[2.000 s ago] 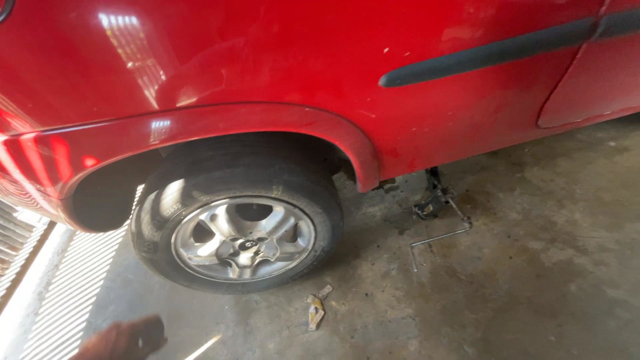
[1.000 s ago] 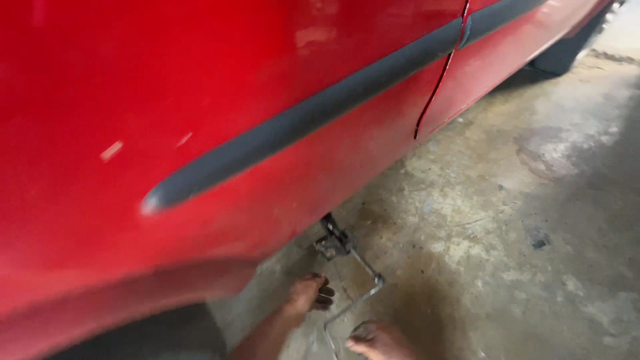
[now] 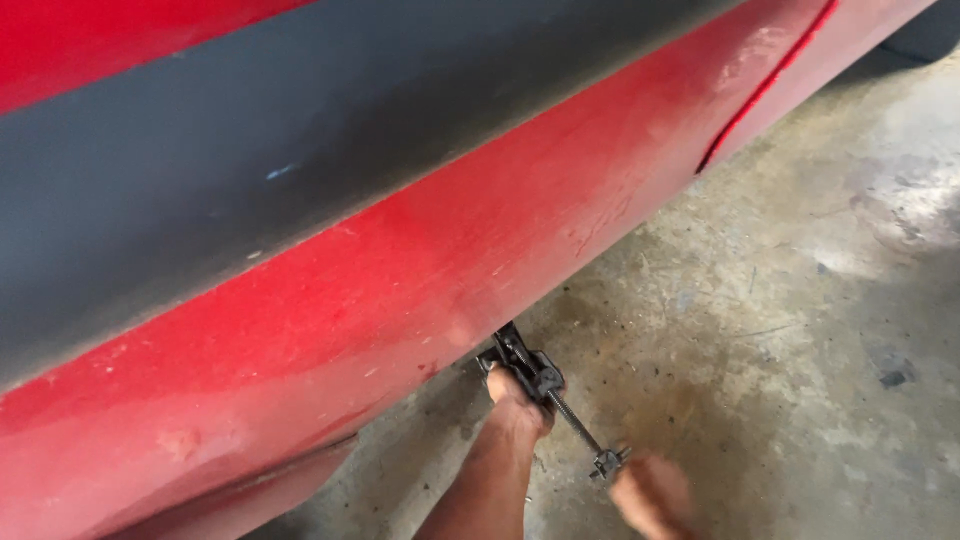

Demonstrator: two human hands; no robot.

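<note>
A black scissor jack (image 3: 536, 375) stands on the floor at the lower edge of the red car body (image 3: 420, 300), its top end hidden under the sill. My left hand (image 3: 517, 397) is closed around the jack's body. From the jack a threaded screw (image 3: 574, 420) runs down and right to a metal end fitting (image 3: 609, 463). Against that fitting is my right hand (image 3: 652, 491), blurred, with its fingers curled; whether it grips the fitting or the crank is hidden.
A wide dark grey side moulding (image 3: 300, 142) crosses the car above my hands. The stained concrete floor (image 3: 750, 322) extends to the right. At the top right, part of a dark tyre (image 3: 926, 34) shows under the car.
The view has moved much closer to the jack. My left hand, beside the jack one second ago, now holds its body. My right hand has come to the screw's outer end.
</note>
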